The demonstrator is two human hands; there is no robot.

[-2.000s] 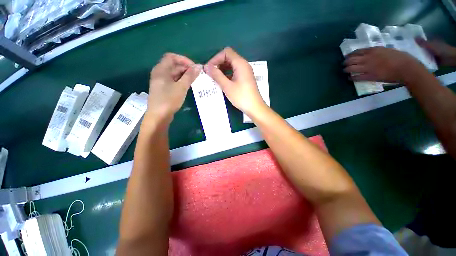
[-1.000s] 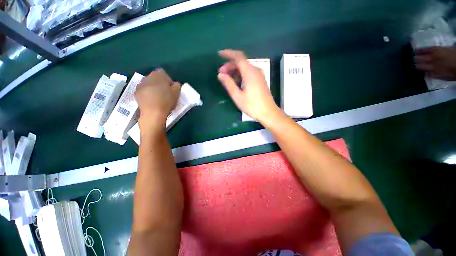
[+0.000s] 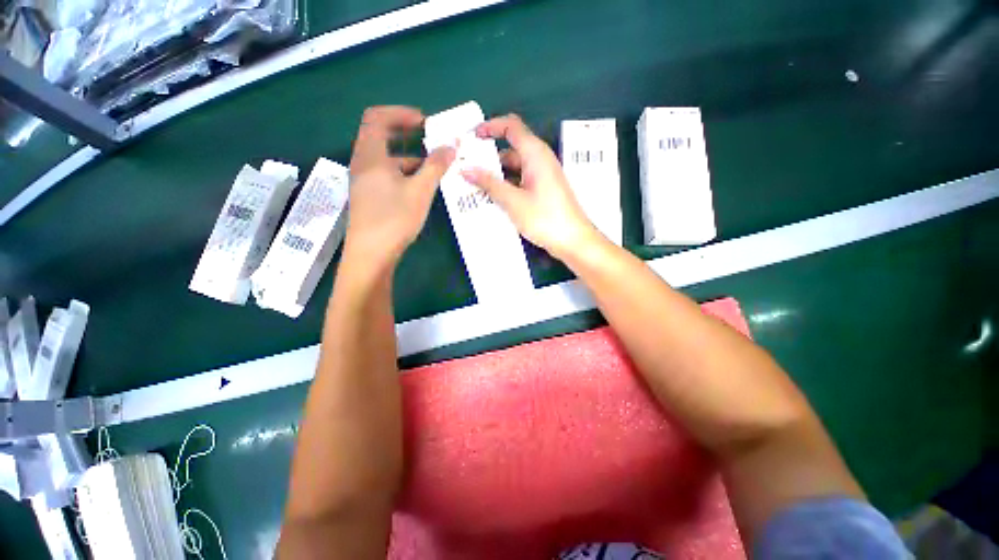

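A slim white box (image 3: pixel 489 243) with a barcode stands out in front of me, its lower end at the white rail. Its end flap (image 3: pixel 456 118) sticks up at the far end. My left hand (image 3: pixel 397 181) holds the box's upper left side near the flap. My right hand (image 3: pixel 528 181) has thumb and fingers on its upper right side. Two boxes with flaps showing at their far ends, one (image 3: pixel 243 235) and another (image 3: pixel 303 238), lie to the left. Two boxes with flat far ends, one (image 3: pixel 593 175) and another (image 3: pixel 676 181), lie to the right.
The green belt (image 3: pixel 789 120) is edged by a white rail (image 3: pixel 789 243). A red foam mat (image 3: pixel 559 438) lies on the near side. White corded units (image 3: pixel 126 509) are at lower left, below more white boxes (image 3: pixel 57 348). Bagged parts (image 3: pixel 164 44) fill the upper left.
My left hand has brought a box from the left group to the middle, and my right hand has closed on it. The neighbouring worker's hand and boxes at far right have left the view.
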